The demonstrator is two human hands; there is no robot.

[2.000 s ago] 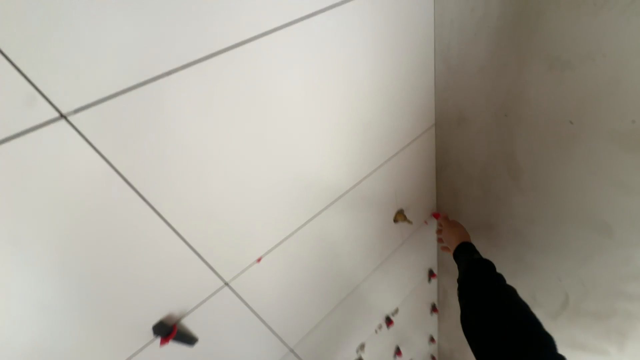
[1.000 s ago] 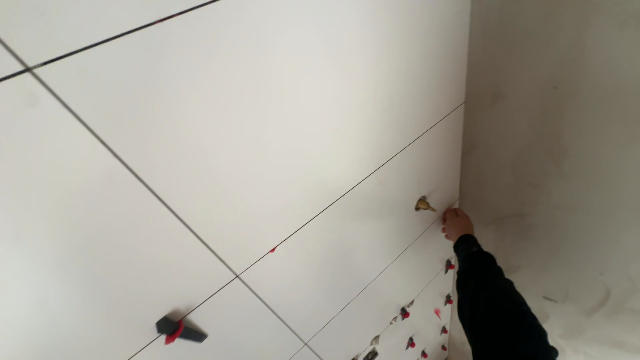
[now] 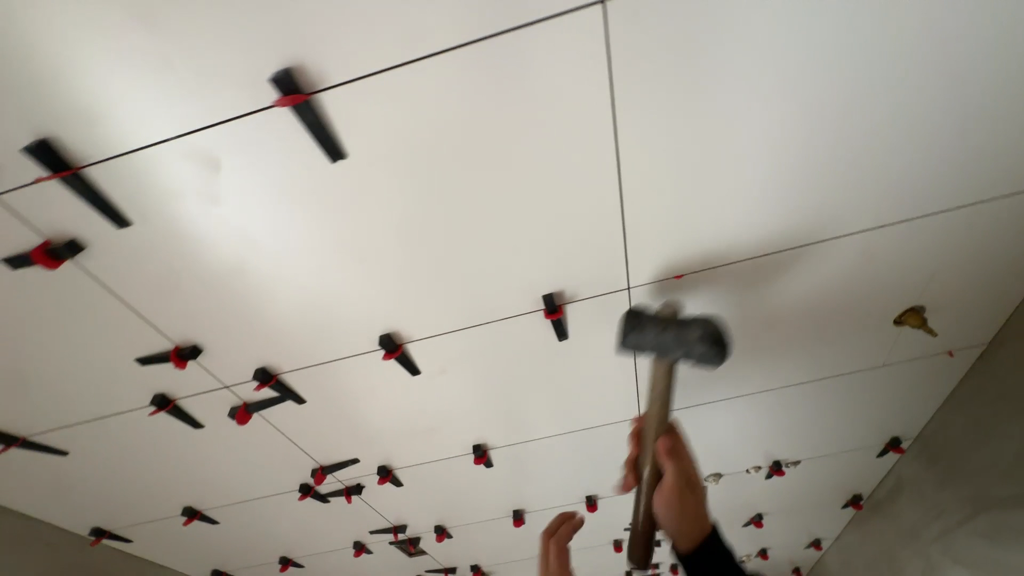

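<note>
My right hand (image 3: pixel 676 488), in a black sleeve, grips the wooden handle of a hammer (image 3: pixel 676 336). The hammer's dark double-faced head is raised and blurred, in front of a tile joint. My left hand (image 3: pixel 560 544) shows only bent fingers at the bottom edge, left of the handle, with nothing seen in them. Large pale tiles (image 3: pixel 448 200) cover the wall. Black levelling wedges sit in red clips along the joints, such as one wedge (image 3: pixel 555 316) left of the hammer and a larger wedge (image 3: pixel 310 116) at upper left. A red clip stub (image 3: pixel 678 277) shows without a wedge.
A brass-coloured pipe fitting (image 3: pixel 914 320) sticks out of the tiles at right. Smaller metal fittings (image 3: pixel 713 479) stand lower, near more wedges. A bare grey wall (image 3: pixel 952 472) meets the tiles at the right corner; another grey surface (image 3: pixel 64 544) borders them at lower left.
The hand that was at the right corner of the tiles is gone from there. A hammer in my right hand and the fingers of my left hand have come into view. The view has swung left.
</note>
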